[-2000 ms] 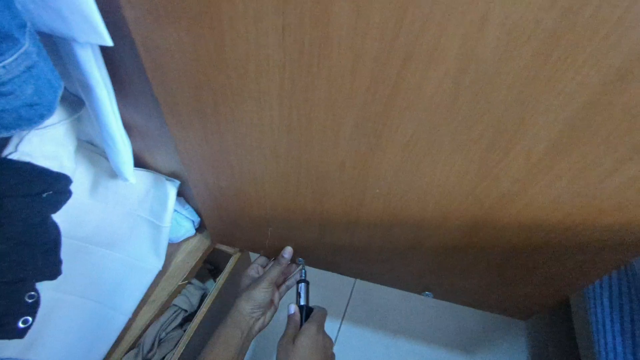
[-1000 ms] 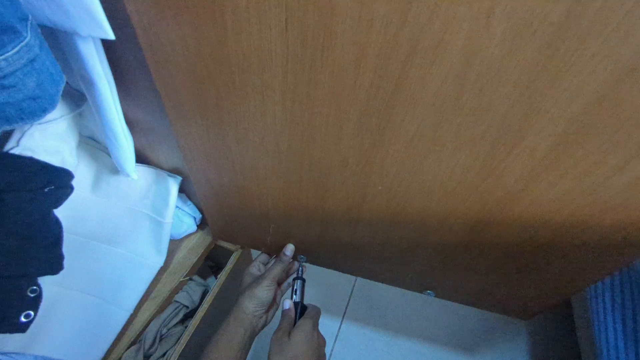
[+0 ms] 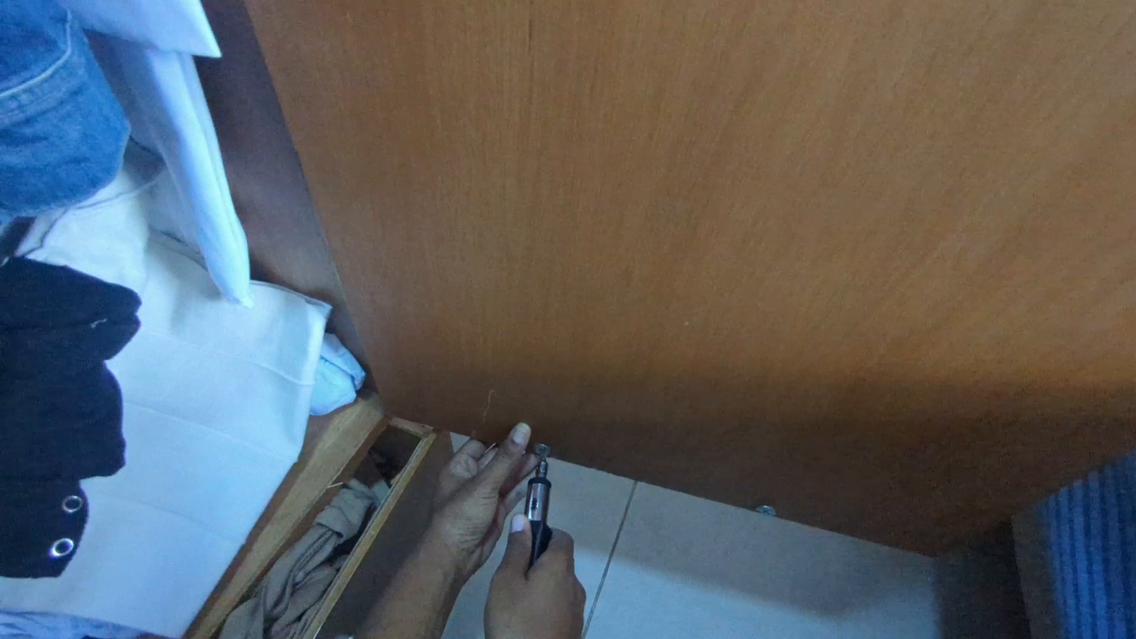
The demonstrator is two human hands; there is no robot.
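Note:
My right hand (image 3: 537, 586) is closed around the black handle of a screwdriver (image 3: 538, 506), whose metal shaft points up toward a small metal fitting (image 3: 542, 451) at the lower edge of a brown wooden panel (image 3: 674, 266). Beside it on the left, my left hand (image 3: 479, 501) has its thumb raised near the panel's edge, with the other fingers partly hidden behind; whether they hold anything cannot be told. A second metal fitting (image 3: 765, 510) shows farther right along the same edge.
A partly open wooden drawer (image 3: 404, 484) holds beige cloth (image 3: 311, 559). Folded white fabric (image 3: 195, 399), black clothing (image 3: 62, 390) and denim (image 3: 58, 115) lie at the left. Light floor tiles (image 3: 710, 568) show below the panel. Blue striped fabric (image 3: 1092, 541) is at the lower right.
Both hands stay close to the panel's lower edge, and the screwdriver remains in my right hand. Its handle is slightly more upright than a second ago.

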